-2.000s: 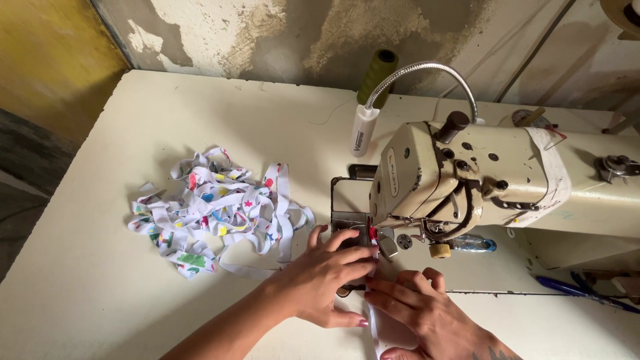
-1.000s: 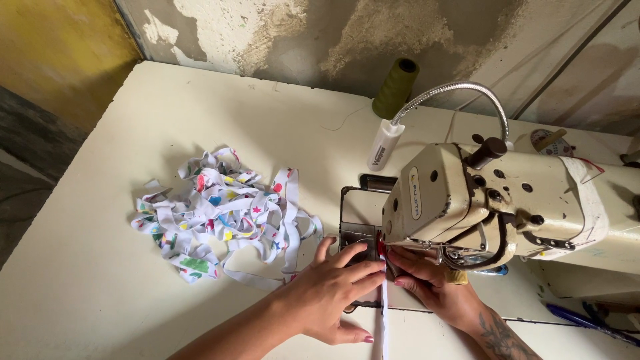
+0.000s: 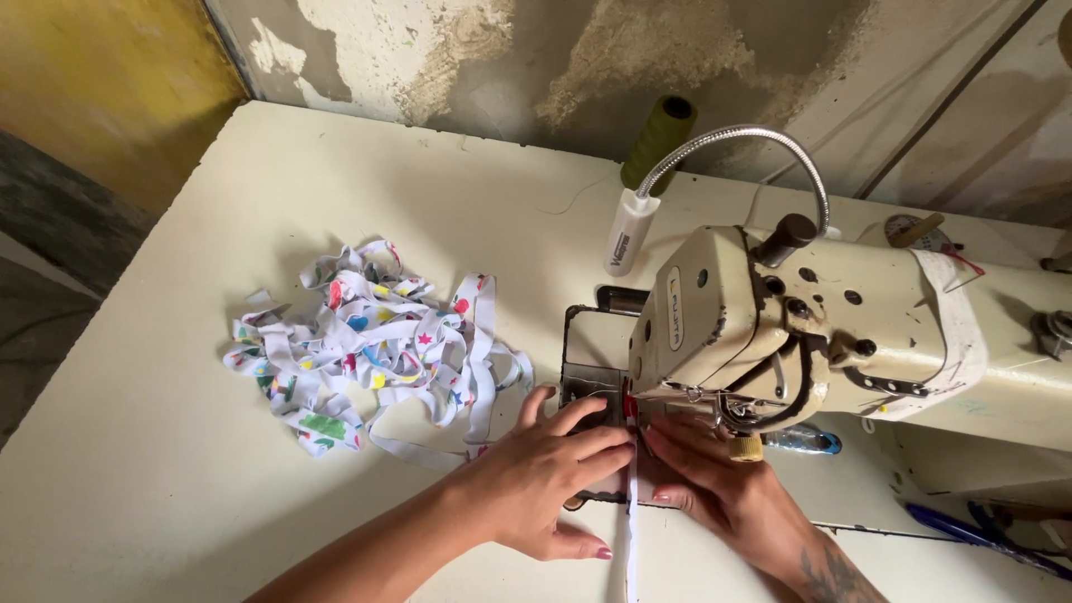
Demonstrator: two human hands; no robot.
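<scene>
A Fujita sewing machine head (image 3: 712, 327) stands over its metal bed plate (image 3: 599, 335). A narrow white fabric strip (image 3: 631, 544) runs from under the presser foot area toward the front edge. My left hand (image 3: 553, 477) lies palm down on the plate just left of the strip, its fingers spread and fingertips at the strip. On the strip's right, my right hand (image 3: 720, 486) rests with its fingertips close to the foot, partly hidden under the machine head. A tangled heap of white printed fabric strips (image 3: 394, 343) lies left of the machine. The needle is hidden.
A gooseneck lamp (image 3: 630, 233) arches behind the machine head, beside an olive thread cone (image 3: 660, 138). Right of my right hand lies a small blue-edged item in clear wrapping (image 3: 804, 440). A blue pen-like object (image 3: 963, 532) is at the lower right. A peeling wall borders the table.
My right hand was on folded white fabric in front of the foot two seconds ago and is now beside the foot. The fabric there now shows as a narrow strip. The view has shifted slightly.
</scene>
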